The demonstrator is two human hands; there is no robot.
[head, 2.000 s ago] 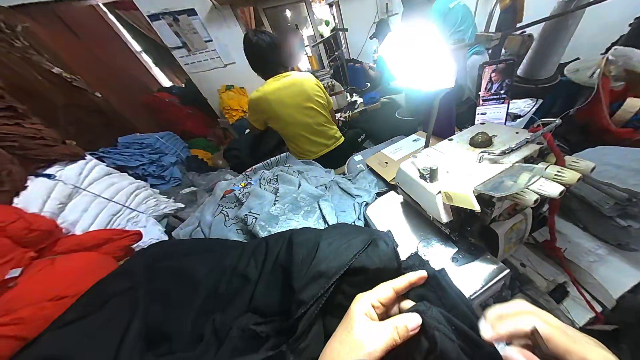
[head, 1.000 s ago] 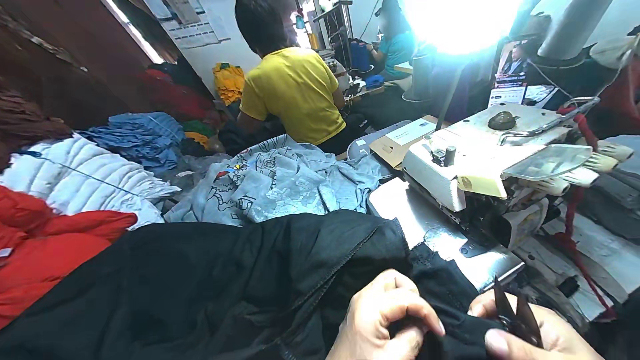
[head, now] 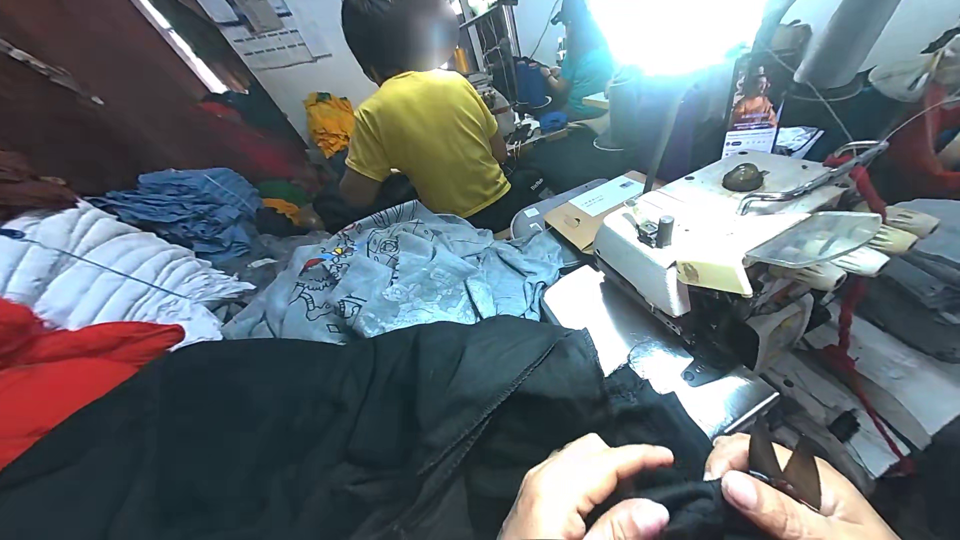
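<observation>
Black fabric (head: 300, 420) with an overlocked seam spreads across the front. My left hand (head: 592, 487) lies on it near the bottom, thumb and forefinger apart, the other fingers curled; whether they hold cloth is hard to tell. Just to the right, my right hand (head: 802, 487) pinches an edge of the black fabric between thumb and forefinger. Dark thread snips (head: 784, 469) rest in that same hand, their two blades spread and pointing up. Beyond both hands stands a white overlock sewing machine (head: 712, 232) with a shiny metal bed plate (head: 600, 307).
A grey printed cloth (head: 420, 277) is heaped behind the black fabric. Red fabric (head: 67, 375), a white bundle (head: 105, 277) and blue cloth (head: 187, 206) lie at left. A person in a yellow shirt (head: 427, 142) sits ahead. A bright lamp (head: 675, 30) and a phone (head: 754, 109) are behind the machine.
The snips, not visible two seconds ago, show in my right hand. That hand has come to pinch the fabric edge. My left thumb and forefinger have parted since a second ago.
</observation>
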